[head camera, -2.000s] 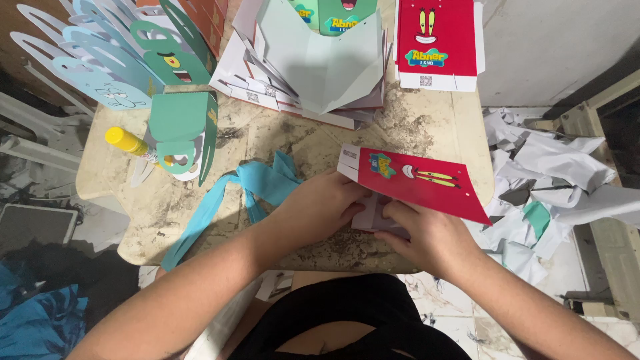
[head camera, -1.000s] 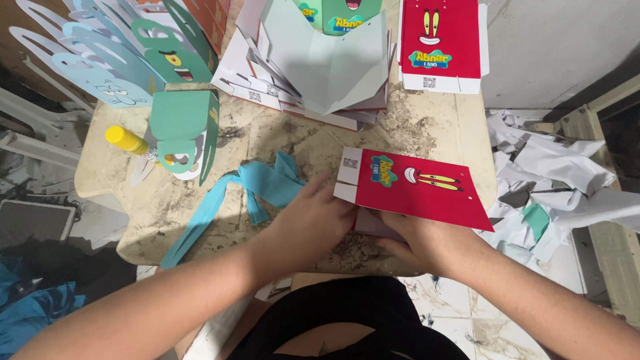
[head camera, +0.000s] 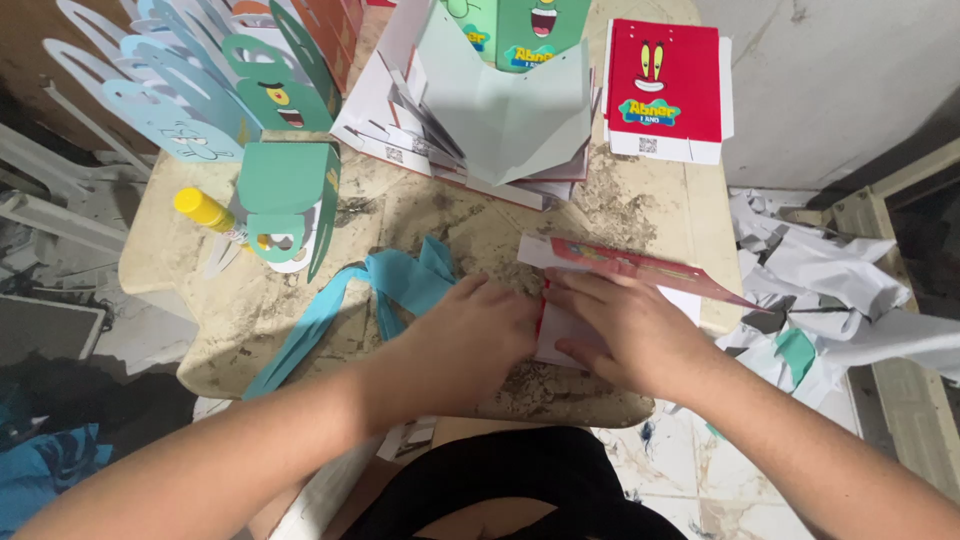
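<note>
A red printed card box piece (head camera: 645, 271) lies part folded near the table's front edge, its printed panel tilted up and its white inner side showing. My right hand (head camera: 630, 330) rests on the white inside with fingers spread, under the raised panel. Just left of the piece is my left hand (head camera: 480, 337), blurred, its fingers curled; whether it touches the card is unclear. A strip of light blue cloth (head camera: 405, 281) lies beyond and left of my left hand.
Flat red card pieces (head camera: 664, 82) lie at the back right. An open stack of card (head camera: 510, 120), a green card box (head camera: 277, 180), blue card boxes (head camera: 180, 127) and a yellow glue stick (head camera: 202, 210) stand further left. Paper scraps (head camera: 832, 277) lie right of the table.
The printed panel, seen broadly a second ago, is now tilted steeply, showing more of the white inside. My left hand has come away from the panel's left end.
</note>
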